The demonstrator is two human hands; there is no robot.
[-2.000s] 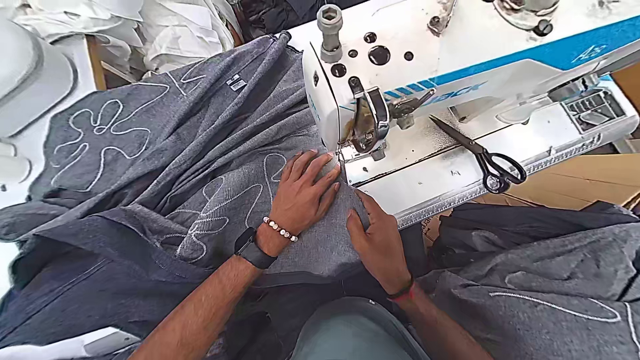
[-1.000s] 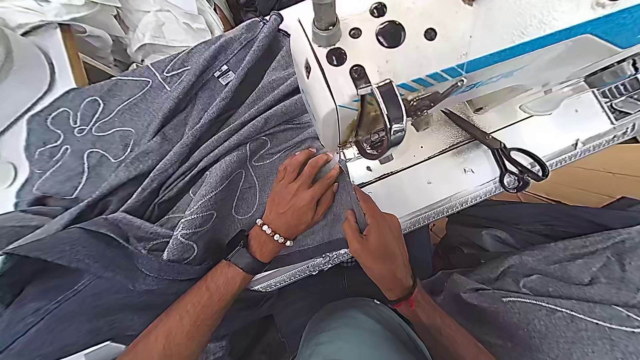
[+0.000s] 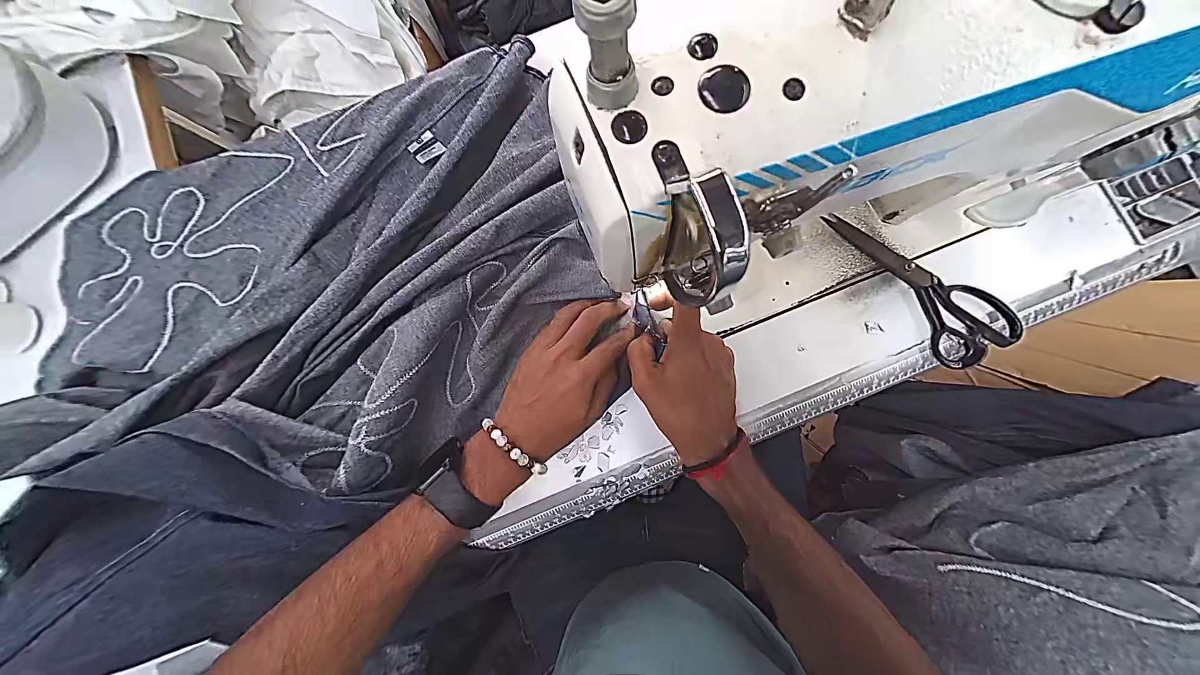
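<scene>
Grey fabric with white looping stitched lines (image 3: 375, 281) spreads leftward from the needle area of a white and blue sewing machine (image 3: 600, 169). My left hand (image 3: 567, 375) presses on the fabric's right end beside the needle area, its fingertips near the lit spot. Close against it, my right hand (image 3: 689, 384) pinches a small folded edge of the cloth between thumb and fingers, just below the machine's head. The needle and presser foot are largely hidden behind the metal guard and my fingers. Black-handled fabric scissors (image 3: 923, 281) lie on the machine bed to the right.
A measuring tape strip (image 3: 806, 403) runs along the table's front edge, with thread scraps near it. More grey stitched fabric (image 3: 1059, 525) lies at the lower right. White cloth (image 3: 309, 56) is heaped behind, at the upper left. Brown cardboard (image 3: 1106, 337) shows below the table's right part.
My right hand has moved up and left to the needle area, beside my left hand. The fabric's lower edge has drawn away from the table front, exposing white tabletop. The view has moved closer.
</scene>
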